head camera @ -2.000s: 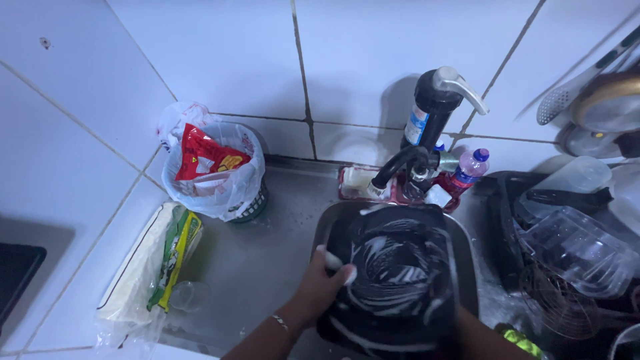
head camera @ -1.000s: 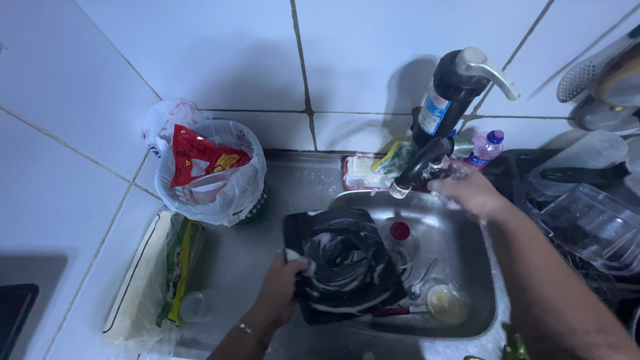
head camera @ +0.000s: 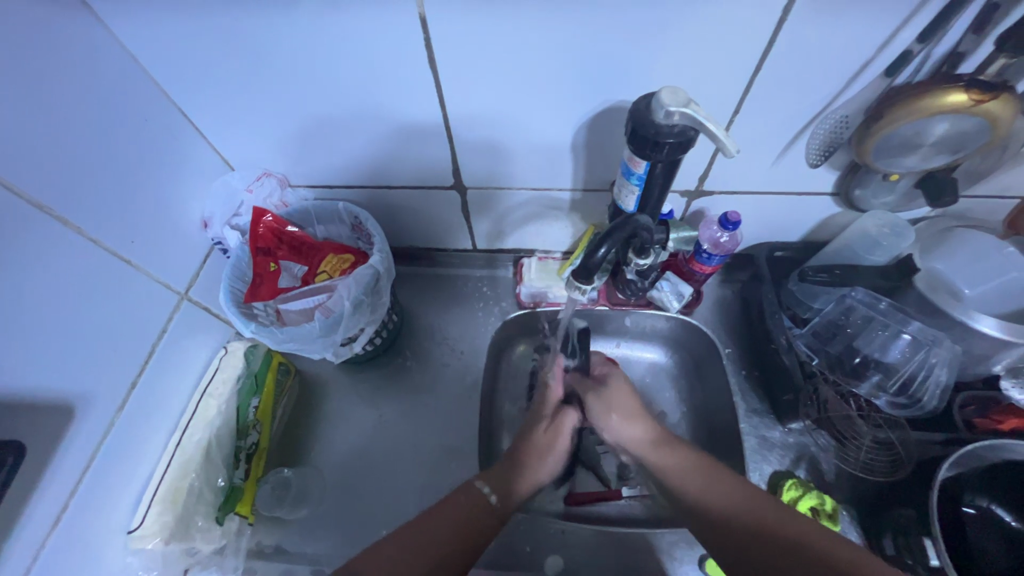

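Note:
Water runs from the black faucet spout (head camera: 582, 276) into the steel sink basin (head camera: 696, 368). Under the stream, my left hand (head camera: 548, 428) and my right hand (head camera: 612, 400) are close together, both gripping a dark object (head camera: 576, 348) tilted on edge; it looks like the black soapy tray or lid of the earlier frames, though my hands hide much of it. A red-handled knife (head camera: 596, 497) lies in the basin below my hands, with other utensils partly hidden beside it.
Left of the basin stand a lined waste bin (head camera: 364, 320) and plastic packages (head camera: 188, 456). Behind it, a red caddy (head camera: 524, 300) and a pink bottle (head camera: 712, 244) flank the faucet. A dish rack (head camera: 772, 344) holds clear containers at right; a yellow-green scrubber (head camera: 808, 500) lies nearby.
My right hand has left the faucet area and joined my left on the dark object. The object has moved from the basin's left side to under the spout and turned on edge. Water now runs visibly.

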